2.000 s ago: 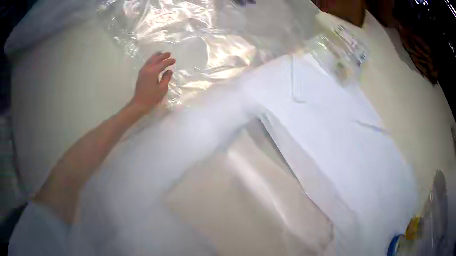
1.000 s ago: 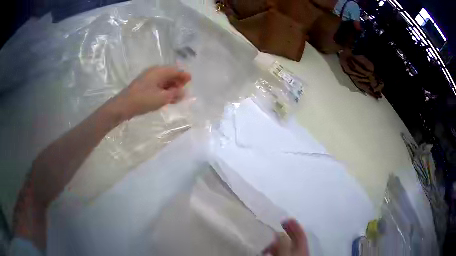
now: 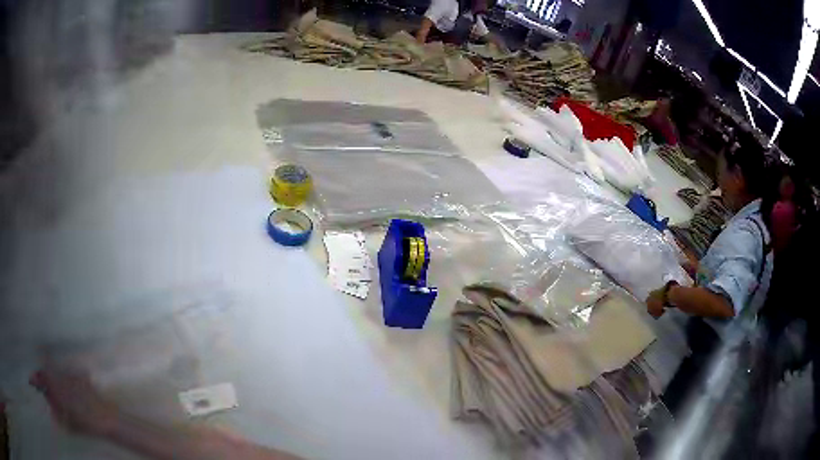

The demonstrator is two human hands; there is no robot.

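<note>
A blurred clear polybag [image 3: 144, 346] lies over the white sheet [image 3: 315, 386] at lower left, with a white label [image 3: 208, 399] bearing dark print on it. My right hand [image 3: 76, 400] is at the polybag's left part, its forearm coming in from the bottom edge. The hand is blurred, and I cannot tell whether its fingers grip the plastic. My left hand is not in view. A pale translucent blur covers the upper left.
Yellow tape roll [image 3: 291, 185], blue tape roll [image 3: 289, 227], printed labels [image 3: 347, 262] and blue tape dispenser [image 3: 407, 274] stand mid-table. Flat clear bags [image 3: 387, 175] lie beyond. Beige handbags [image 3: 517, 359] are piled at right. A person [image 3: 733, 260] handles a plastic-wrapped package [image 3: 620, 247] there.
The view has swung right, bringing the dispenser, handbag pile and person into sight. My left hand has left the picture. My right hand now shows at lower left beside a labelled polybag.
</note>
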